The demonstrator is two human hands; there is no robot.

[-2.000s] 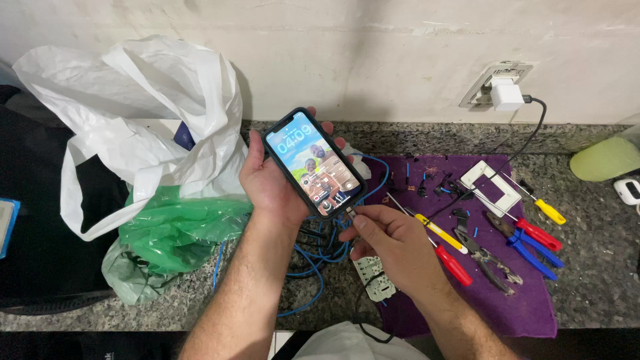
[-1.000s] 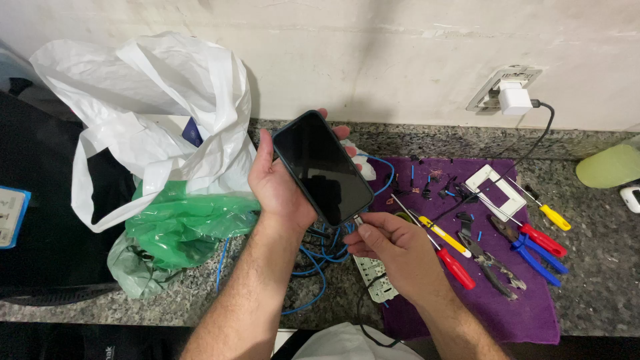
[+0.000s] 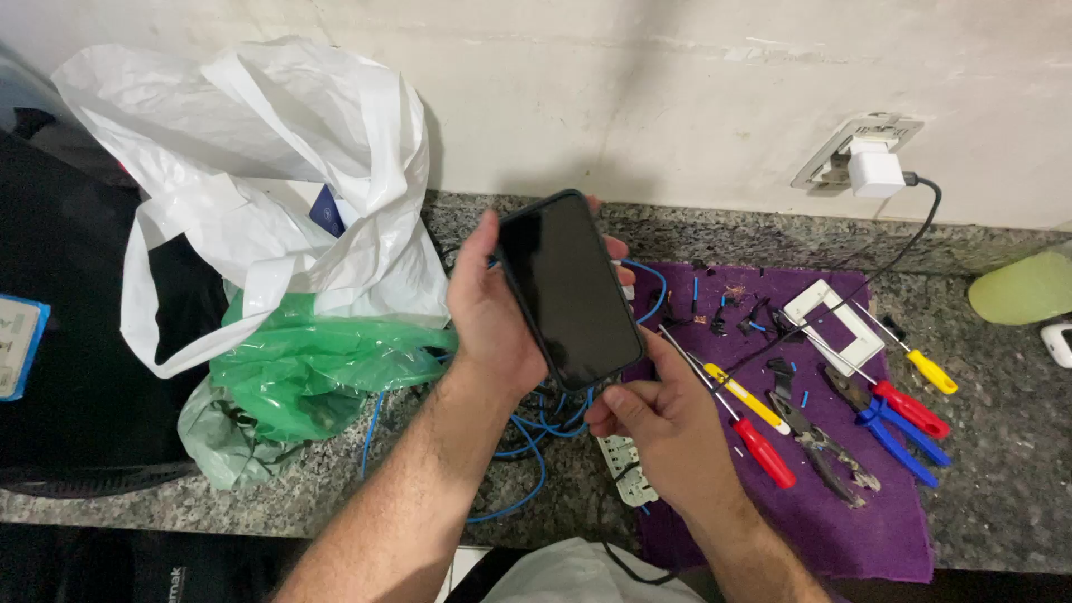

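My left hand [image 3: 498, 322] holds a smartphone in a dark case [image 3: 572, 289], tilted, its screen dark. At the phone's lower end is my right hand [image 3: 653, 410], thumb and fingers pinched together; whether the charging cable's plug is between them is hidden. A dark cable [image 3: 892, 264] runs from a white charger [image 3: 875, 167] in the wall outlet [image 3: 825, 163] down over the purple cloth [image 3: 871, 528] toward my right hand. Below that hand lies a pale power strip or socket part [image 3: 624, 465], partly covered. Blue cable [image 3: 536, 486] loops under my wrists.
On the cloth lie red-handled screwdrivers [image 3: 764, 452], a yellow cutter [image 3: 745, 398], worn pliers [image 3: 816, 452], blue-handled pliers [image 3: 896, 435], a white outlet frame [image 3: 833, 327] and wire scraps. A yellow-handled screwdriver [image 3: 931, 371] reaches past its edge. White [image 3: 368, 151] and green [image 3: 327, 360] plastic bags stand left.
The phone's screen, lit two seconds ago, is dark. The cable plug seen earlier between my right fingers and the phone's lower end no longer shows; that hand stays near it.
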